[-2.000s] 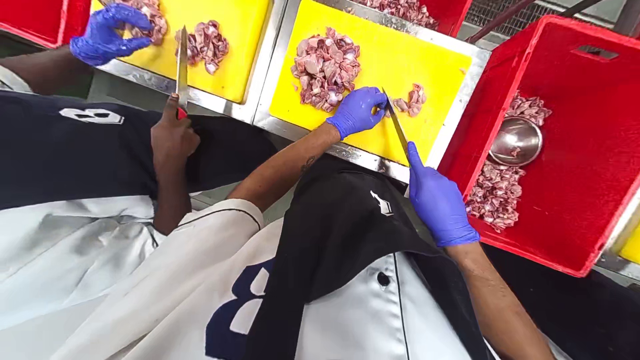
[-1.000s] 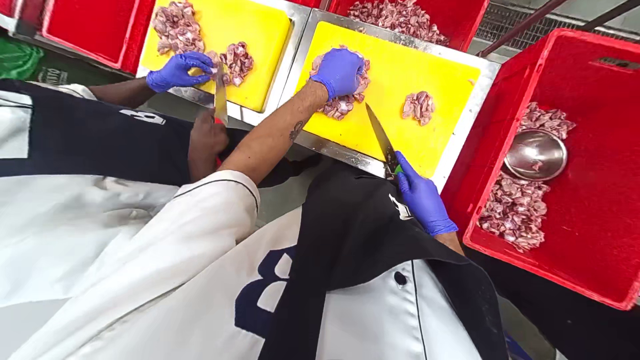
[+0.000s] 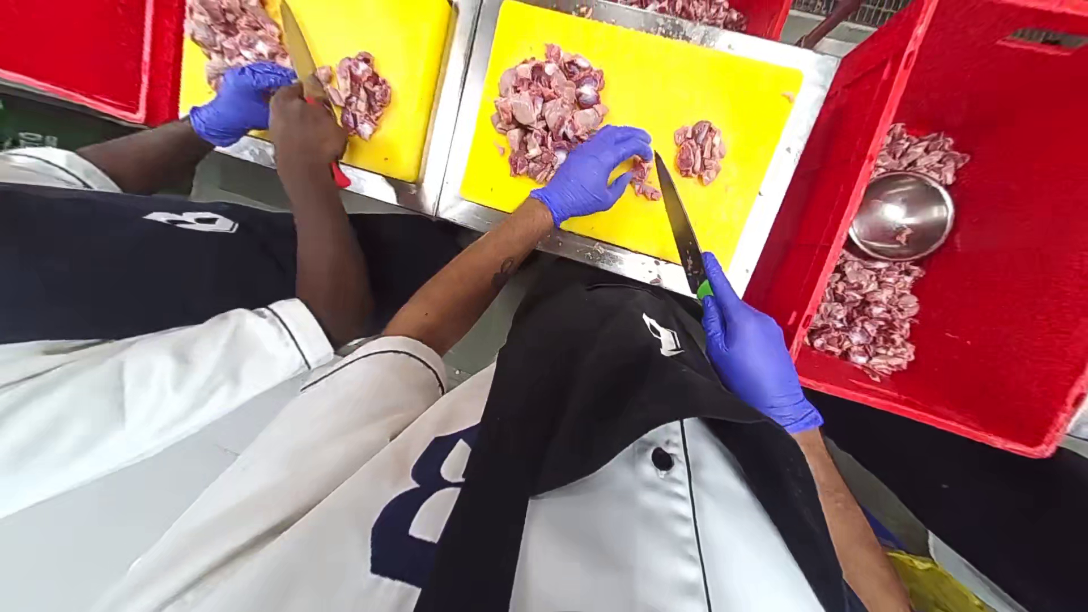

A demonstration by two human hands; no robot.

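My left hand, in a blue glove, is over the yellow cutting board, its fingers apart at a few small meat pieces. Just left of it lies a large pile of raw meat pieces. My right hand, also gloved in blue, grips a kitchen knife by its green-marked handle at the board's near edge. The blade slants up and left, its tip close to my left fingers. A smaller meat pile rests right of the blade.
A red crate on the right holds meat and a metal bowl. At left a co-worker's gloved hand and bare hand with a knife work over another yellow board. More meat lies in a red crate behind my board.
My left hand has moved right from the large pile, where it was one second ago, and small pieces now lie by its fingers. The knife remains in my right hand.
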